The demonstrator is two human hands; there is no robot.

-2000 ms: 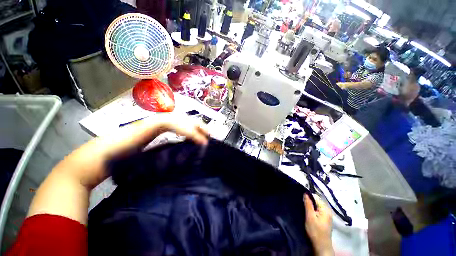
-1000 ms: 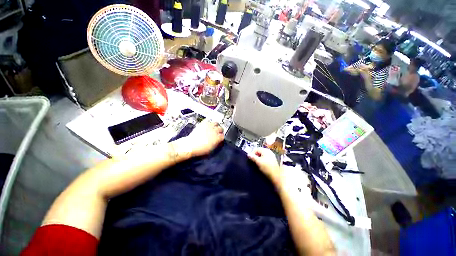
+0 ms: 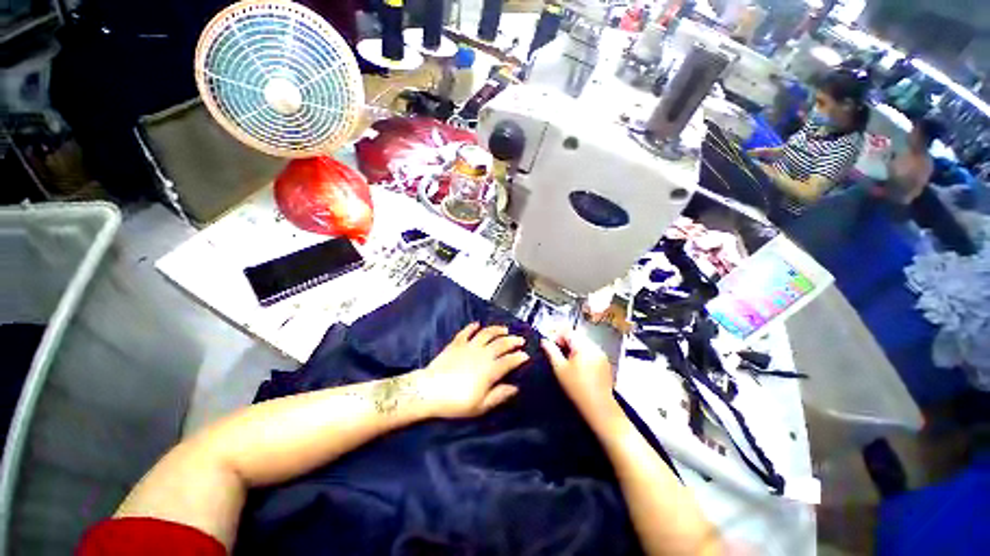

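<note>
A dark navy, slightly shiny garment piece [image 3: 434, 478] covers the table front and hangs towards me. Its upper edge reaches the needle area of the white industrial sewing machine [image 3: 603, 201]. My left hand [image 3: 474, 373] lies flat on the cloth, fingers a little spread, left of the needle area. My right hand [image 3: 578, 364] is at the cloth's edge just in front of the presser foot [image 3: 554, 317], thumb and fingertips together on the edge. The cloth under the fingertips is partly hidden.
A smartphone [image 3: 304, 268], red plastic bag [image 3: 324, 198], desk fan [image 3: 280, 78] and jar [image 3: 468, 187] are left of the machine. Tangled dark strips [image 3: 695, 348] and a display panel [image 3: 769, 291] lie right. A whitish bin [image 3: 54, 315] stands left. A masked person [image 3: 814, 152] sits beyond.
My left hand has moved back from the machine and flattened on the cloth. My right hand came from the right side to the needle area earlier and stays there. The cloth's left part now spreads further up.
</note>
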